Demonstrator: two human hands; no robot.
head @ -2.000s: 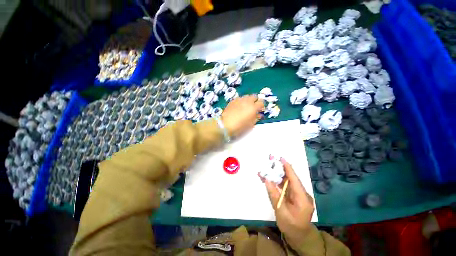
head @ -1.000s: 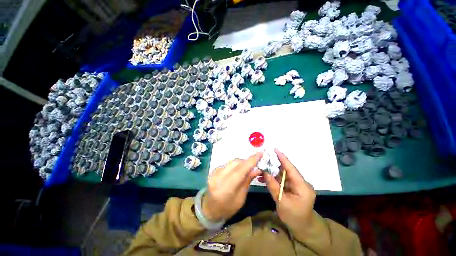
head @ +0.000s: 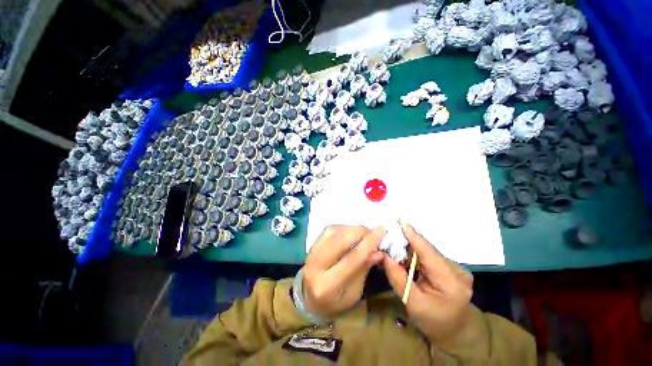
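Observation:
A pale grey-white figurine body [head: 394, 241] is held between both hands over the near edge of the white sheet [head: 436, 179]. My left hand [head: 340, 270] pinches its left side with the fingertips. My right hand [head: 433, 280] grips its right side and also holds a thin yellow-tan stick [head: 410, 277], pointing down towards me. Whether a small insert is between the left fingertips is hidden. The red glue dish [head: 375, 190] lies on the sheet beyond the hands. A small cluster of insert pieces [head: 427, 100] lies above the sheet.
Capped bodies [head: 214, 157] stand in rows at left, with a black phone [head: 174, 220] on them. Open white bodies [head: 332, 129] stand left of the sheet. A white heap [head: 529, 53] and dark grey caps [head: 554, 161] lie at right. Blue bins [head: 118, 193] flank the bench.
My left hand has come back from the insert cluster to the body in my right hand. Over the last second both hands have stayed together at it, while the view shifted slightly.

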